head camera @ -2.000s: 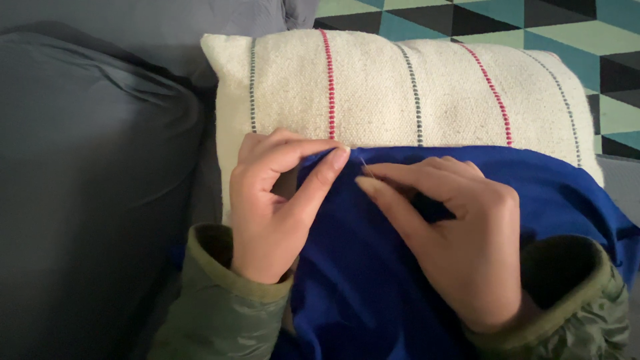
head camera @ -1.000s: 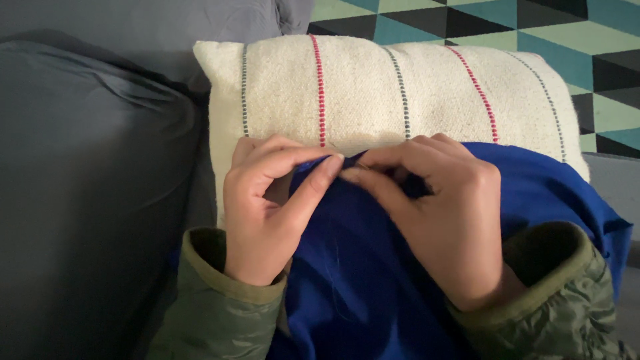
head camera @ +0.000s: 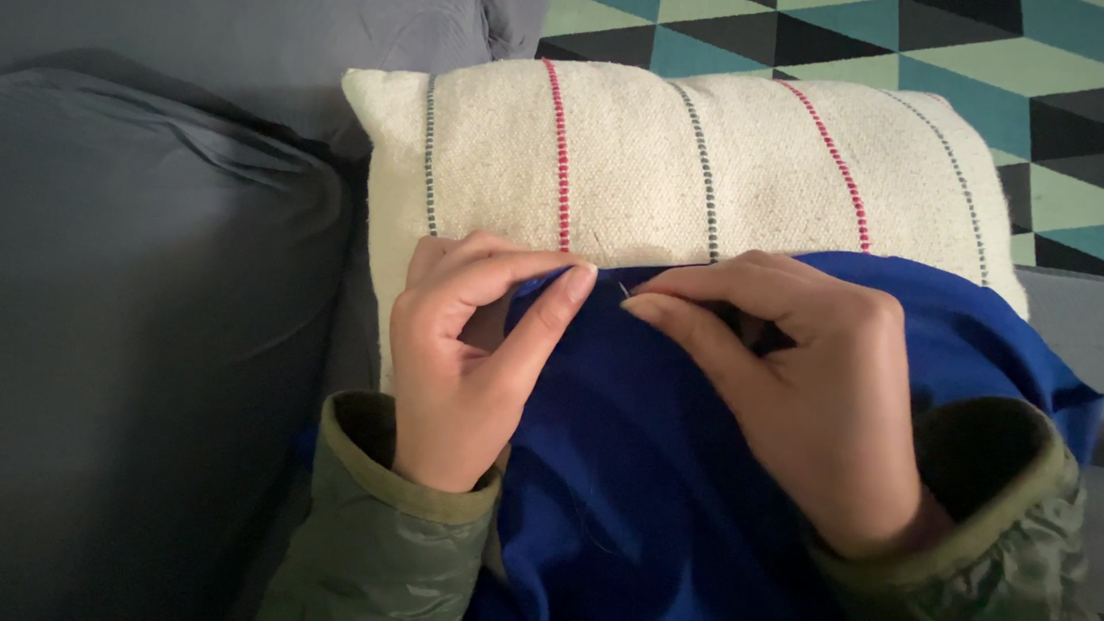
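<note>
Blue fabric [head camera: 638,431] lies over the lower part of a cream woven cushion [head camera: 638,164] with red and grey stitched stripes. My left hand [head camera: 483,345] pinches the upper left edge of the fabric between thumb and forefinger. Just to its right, my right hand [head camera: 793,379] holds a thin sewing needle [head camera: 625,291] between thumb and forefinger, its tip showing over the fabric. A small gap separates the fingertips of the two hands. A faint thread seems to lie on the fabric below; where it runs is hard to make out.
Dark grey upholstery with a large grey cushion [head camera: 155,345] fills the left side. Beyond the cream cushion, at the upper right, is a rug [head camera: 837,43] with teal, black, grey and pale green triangles. A grey surface [head camera: 1069,319] shows at the right edge.
A second ago the fingertips of both hands were close together at the fabric's edge; now my right hand is a little farther right, with the needle tip visible. My left hand keeps its pinch.
</note>
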